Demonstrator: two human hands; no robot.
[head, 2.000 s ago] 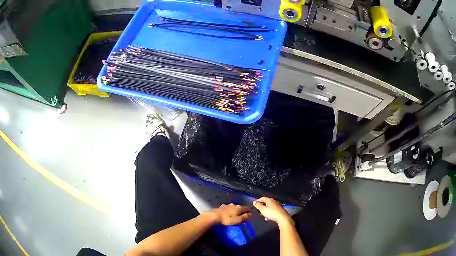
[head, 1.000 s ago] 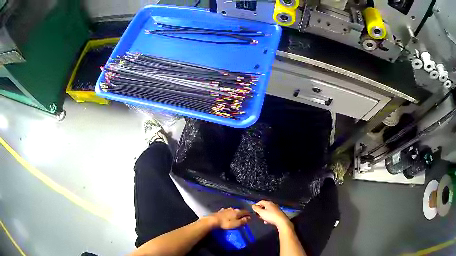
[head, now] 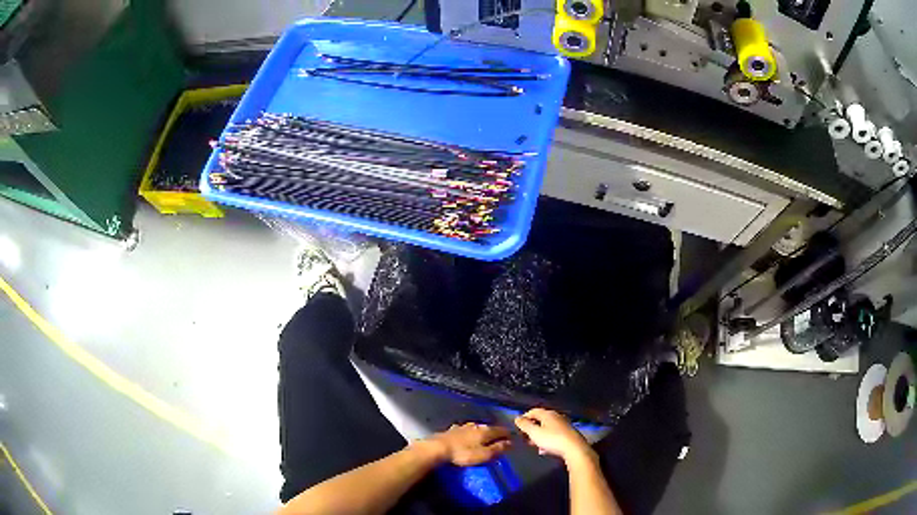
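Observation:
My left hand (head: 477,444) and my right hand (head: 546,431) are bare and close together at the bottom centre, with fingers bent towards each other. They are small and blurred against dark trousers, and I cannot tell whether they hold anything. A small bright blue container or edge (head: 477,485) shows below them. Just beyond them is a large bin with a black liner (head: 402,374), holding a heap of tiny glinting scraps (head: 515,327). The blue tray (head: 402,111) above it holds a dense pile of black cables (head: 342,171) with coloured tips, and a smaller group (head: 427,73) at its far side.
A machine with yellow rollers (head: 754,50) stands above a bench with a pale drawer (head: 664,191). White pulleys (head: 863,131), a stand with dark spools (head: 819,324) and a reel (head: 873,402) are at right. A yellow crate (head: 183,201) sits by a green cabinet (head: 90,111) at left.
The whole view has shifted slightly, so the tray sits a little lower in the picture. Both hands stay nearly in place, close together.

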